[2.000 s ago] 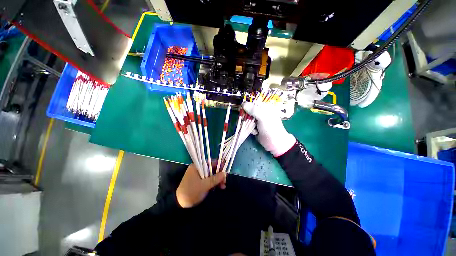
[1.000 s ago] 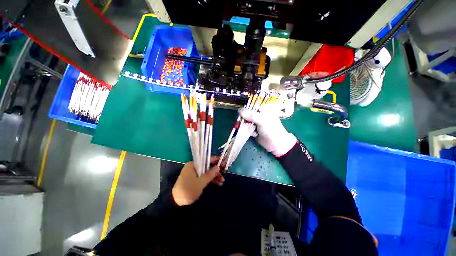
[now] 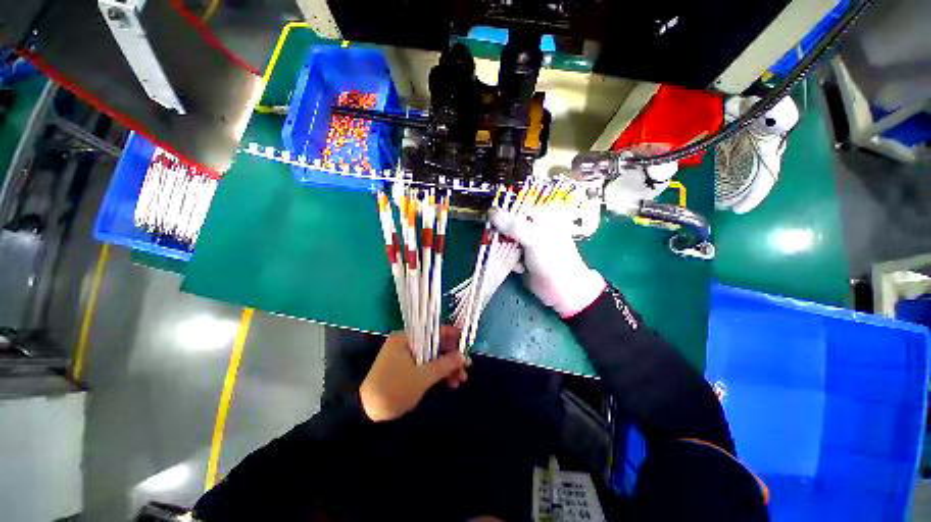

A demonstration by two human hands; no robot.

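Note:
My bare left hand (image 3: 410, 375) grips the lower ends of several white wire leads (image 3: 426, 296) with dark red bands and orange-yellow tips, fanned upward at the bench's front edge. My right hand (image 3: 548, 255), in a white glove with a pink cuff, holds a second bunch of leads near their tips, just right of the black crimping applicator (image 3: 488, 127). The lower ends of this bunch slant down toward my left hand. A silvery terminal strip (image 3: 281, 157) runs sideways into the applicator. The exact contact of tips and applicator is hidden.
A blue bin (image 3: 303, 127) of small orange-red parts stands left of the applicator. A blue tray (image 3: 120, 209) of leads is at far left. A large blue tote (image 3: 817, 398) is at right. A black ribbed hose (image 3: 761, 120) and metal fitting are upper right. A slotted bracket (image 3: 141, 51) is upper left.
The leads in my left hand stand closer together than two seconds ago, and their tips have shifted right. My gloved right hand has stayed nearly in place.

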